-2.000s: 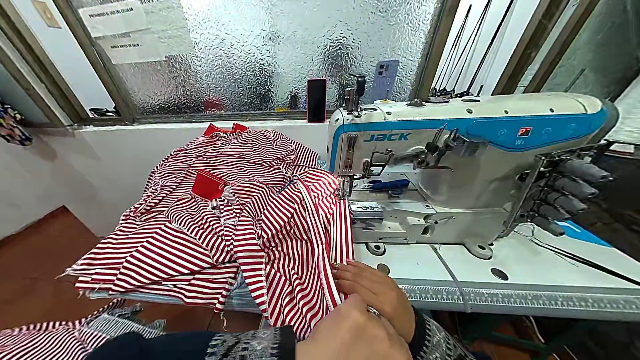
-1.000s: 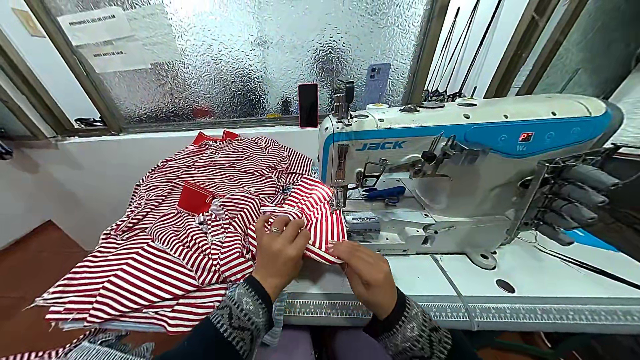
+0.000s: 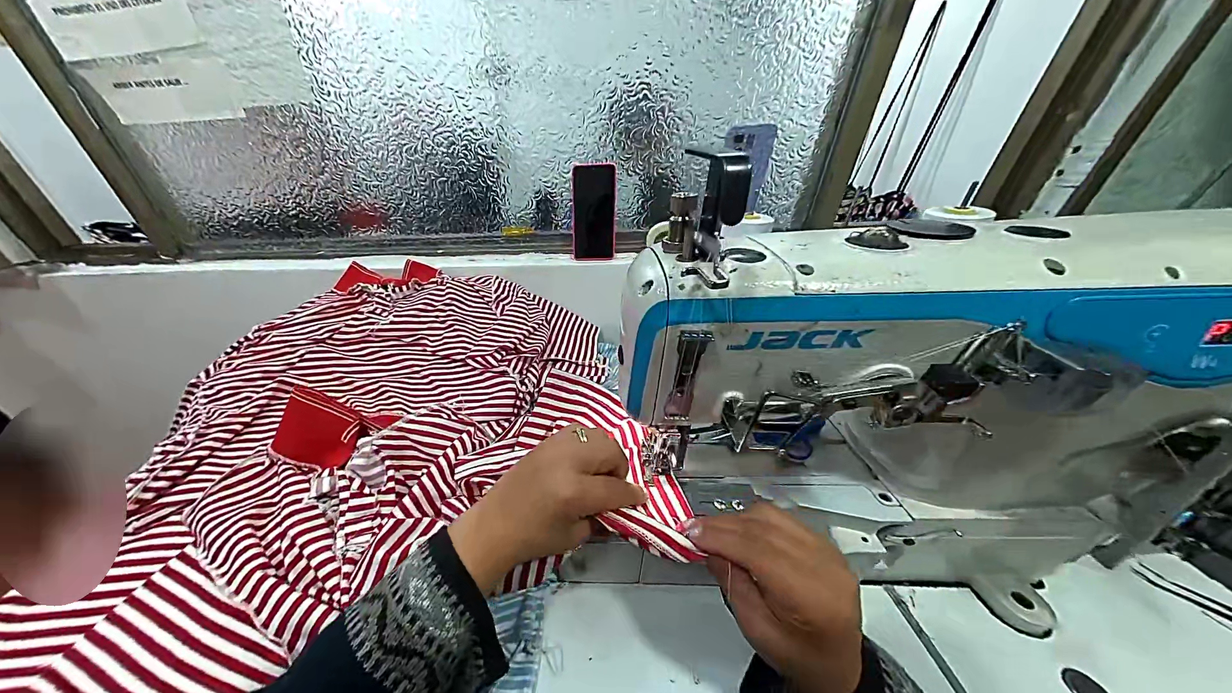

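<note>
A red-and-white striped knit garment (image 3: 423, 337) with red collar pieces (image 3: 316, 428) lies heaped left of a white and blue Jack sewing machine (image 3: 924, 385). My left hand (image 3: 553, 496) pinches the garment's folded edge just in front of the presser foot (image 3: 664, 452). On the right end of that edge, the fingertips of my right hand (image 3: 784, 577) grip the fabric beside the needle plate. Part of the striped cloth lies under or right against the foot; the needle tip cannot be made out.
A phone with a pink edge (image 3: 594, 212) stands on the window ledge, and a second phone (image 3: 751, 159) leans behind the machine head. Thread cones (image 3: 960, 214) sit behind the machine. A blue item (image 3: 794, 438) lies behind the needle area. Blue-grey fabric (image 3: 520, 626) hangs below the striped pile.
Two seconds ago my hands were together at the front table edge; now they are apart at the fabric edge by the presser foot. The view has moved closer to the machine.
</note>
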